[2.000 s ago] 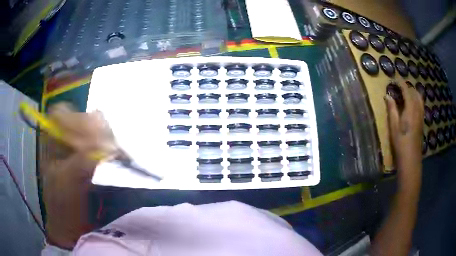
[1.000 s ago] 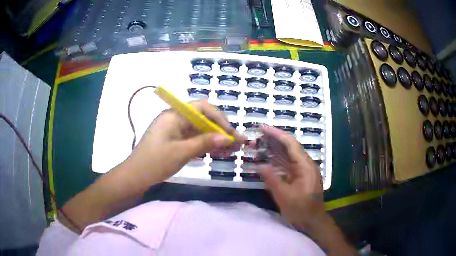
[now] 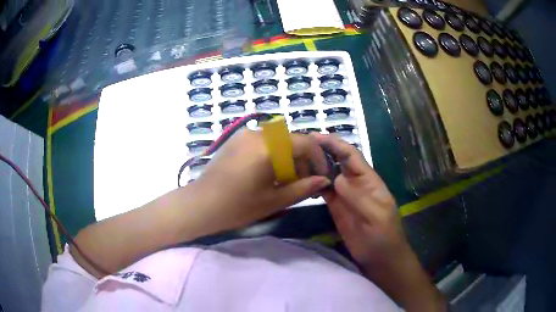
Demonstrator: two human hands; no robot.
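Observation:
My left hand [image 3: 244, 177] holds the yellow test probe [image 3: 280, 149] over the white blister tray [image 3: 137, 140]. A red and dark lead runs from the probe's top back along my left forearm. My right hand [image 3: 363, 195] pinches a dark speaker driver [image 3: 331, 164], mostly hidden by fingers, touching or nearly touching my left fingertips. The probe's tip is hidden. Black discs [image 3: 266, 86] stand on edge in rows in the tray's right part; my hands hide the front rows.
On the right, a cardboard sheet [image 3: 454, 116] with discs in rows lies on stacked packing trays [image 3: 399, 103]. Clear trays [image 3: 164, 30] lie at the back left with one disc on top [image 3: 124, 50]. A white record sheet [image 3: 310, 14] is at the back. White trays [image 3: 21, 195] stand far left.
Since one second ago, the probe has turned more upright and my hands have closed together around the disc. Earlier, my right hand took a disc from the cardboard sheet. The view has shifted.

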